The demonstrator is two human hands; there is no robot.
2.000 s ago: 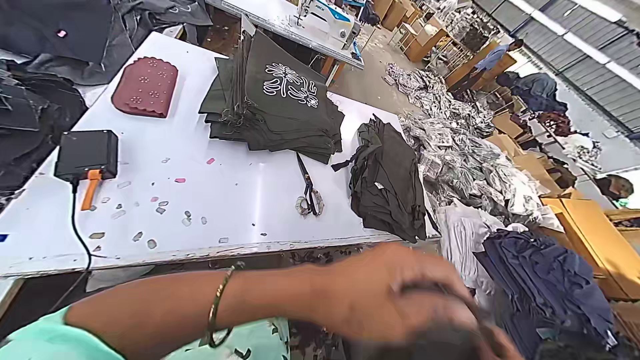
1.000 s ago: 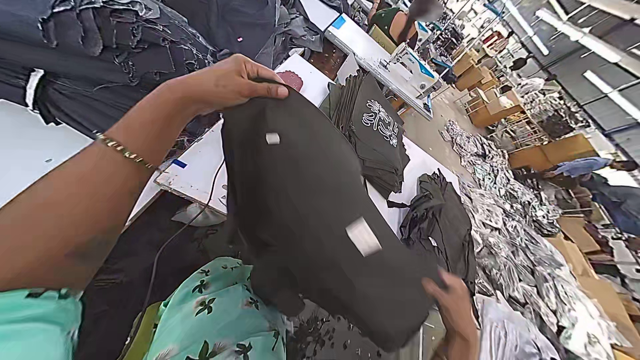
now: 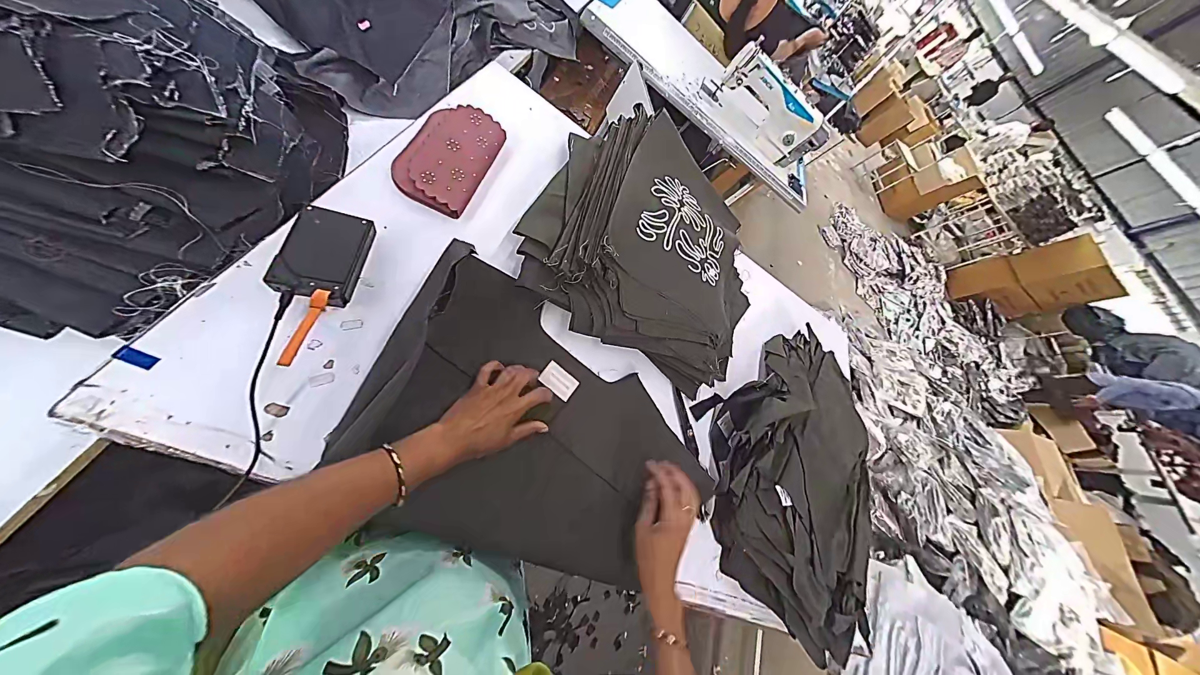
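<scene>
A dark olive fabric piece (image 3: 525,469) lies spread over the near edge of the white table (image 3: 225,309), with a small white label (image 3: 559,382) on it. My left hand (image 3: 497,412) rests on the cloth, palm down, fingers apart, just left of the label. On the cloth's right part lies my right hand (image 3: 670,506), fingers slightly bent; whether it pinches the cloth cannot be told. Beyond the cloth is a stack of dark cut pieces (image 3: 637,253), the top one bearing white embroidery (image 3: 684,225). A bundle of dark fabric pieces (image 3: 797,497) lies to the right.
A black box (image 3: 321,253) with a cable and orange strap and a maroon scalloped case (image 3: 450,159) are on the table. Dark garments (image 3: 141,169) are heaped at the left. A sewing machine (image 3: 769,103) stands beyond. Piled bagged goods (image 3: 956,469) and cardboard boxes (image 3: 1041,277) fill the right side.
The dark cloth, held up between both hands one second ago, now lies on the table with both hands on it. The scissors visible two seconds ago are now mostly covered.
</scene>
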